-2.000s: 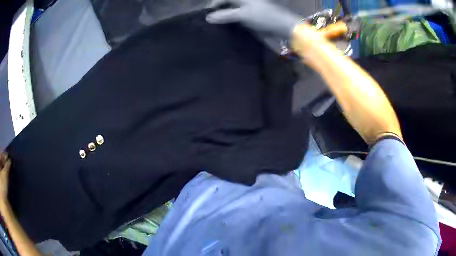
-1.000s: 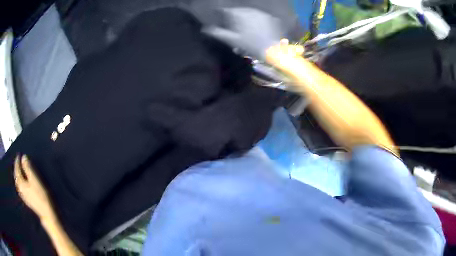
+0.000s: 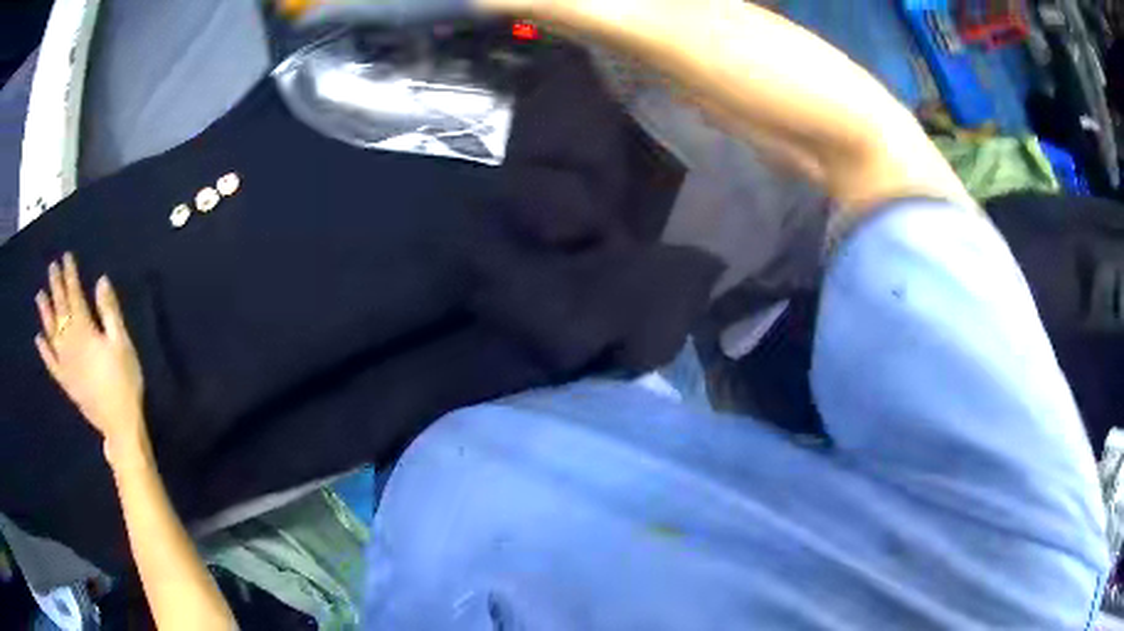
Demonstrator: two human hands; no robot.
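The dark jacket (image 3: 333,234) lies spread across the pressing table. Three pale buttons (image 3: 206,197) show on its left part. My bare left hand (image 3: 93,358) lies flat on the cloth at the left, fingers spread. The silver iron (image 3: 395,111) rests on the jacket's upper part, its shiny pointed body showing. My gloved right hand (image 3: 382,10) is at the top edge above the iron, blurred and partly cut off. Its fingers on the handle are hard to make out, but it appears to hold the iron.
The grey table pad (image 3: 746,210) shows right of the jacket. A pale curved edge (image 3: 47,123) runs down the left. Dark garments (image 3: 1060,265) lie at the right, with green cloth (image 3: 1011,166) behind them. More green cloth (image 3: 290,555) hangs below the jacket.
My right hand has moved from the right side to the top centre-left, and the iron now lies on the jacket. My left hand has come onto the cloth from the left edge.
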